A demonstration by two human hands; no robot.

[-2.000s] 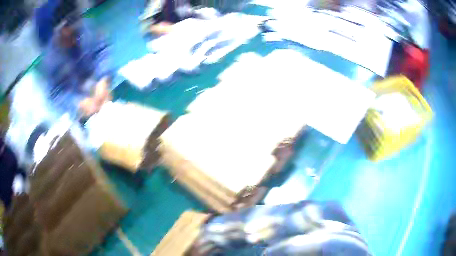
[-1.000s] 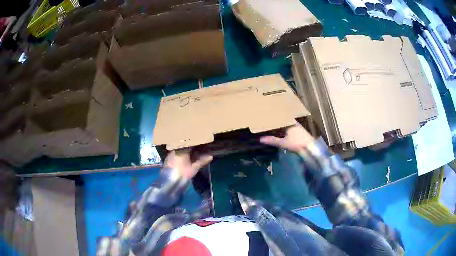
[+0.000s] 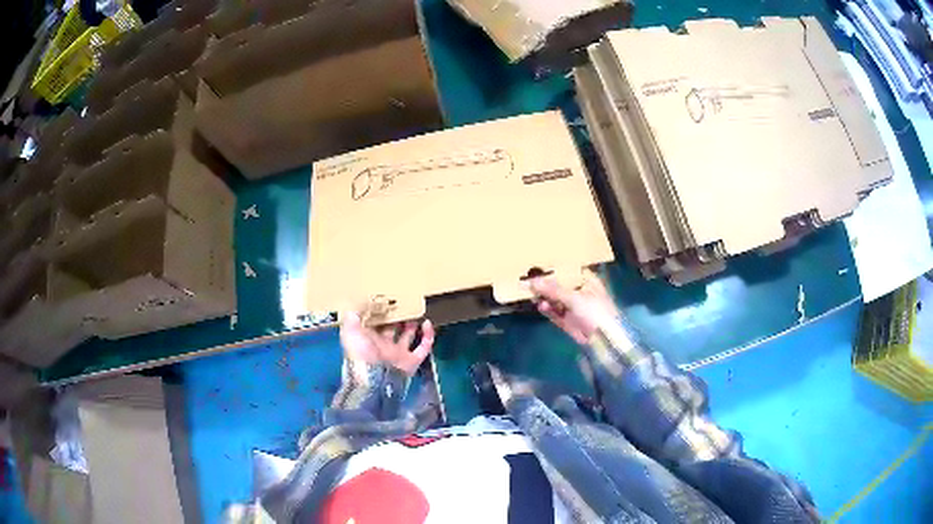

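Observation:
A brown carton with a black line drawing of a long tool lies at the table's front edge, its printed panel facing up. My left hand is at its near left corner, thumb at a tab and fingers curled below the edge. My right hand holds the near right tab, fingertips at a small slot. A dark gap shows between the two near tabs. The inside of the carton is hidden. A stack of flat carton blanks with the same drawing lies to the right.
Rows of open cartons stand at the left and back left. A squarish brown bundle lies at the back. White sheets lie beside the stack. A large open carton is at lower left, yellow crates at right and back left.
The printed panel has tilted to face me more and its near edge has come lower. My right hand has moved from under the edge onto the right tab. The camera view has shifted slightly.

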